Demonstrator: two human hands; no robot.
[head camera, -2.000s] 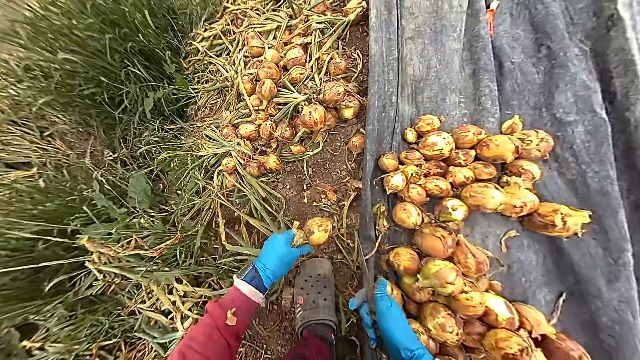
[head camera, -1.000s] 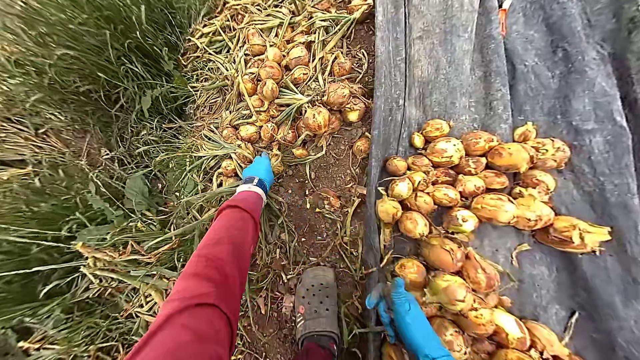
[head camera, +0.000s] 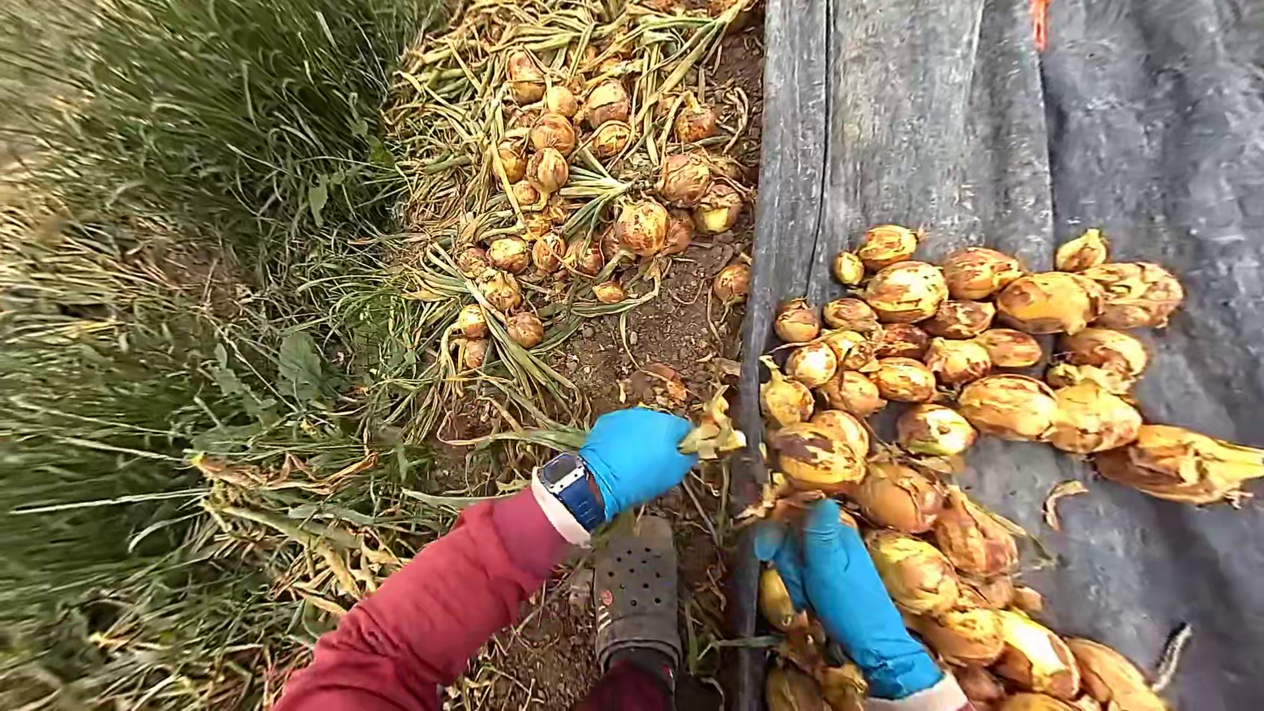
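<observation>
My left hand (head camera: 640, 459), in a blue glove, is closed on a bit of dry onion top (head camera: 714, 431) over the soil beside the dark fabric sheet. My right hand (head camera: 839, 583), also gloved in blue, rests at the near edge of the sheet among the onions (head camera: 913, 573); its fingertips are near an onion with dry skin, and whether it grips anything is unclear. Many yellow onions (head camera: 1007, 405) lie on the grey-black ground fabric (head camera: 918, 128). More onions (head camera: 642, 227) with long dried tops lie on the ground further off.
Tall green grass (head camera: 247, 118) and dry stalks (head camera: 306, 533) cover the left side. A strip of bare soil (head camera: 632, 346) runs along the fabric's edge. My foot in a grey clog (head camera: 637, 592) stands on the soil between my hands. An orange object (head camera: 1039, 22) shows at the top.
My left hand has come back from the onions on the ground toward the sheet's edge and my right hand. My right hand stays near the same onions.
</observation>
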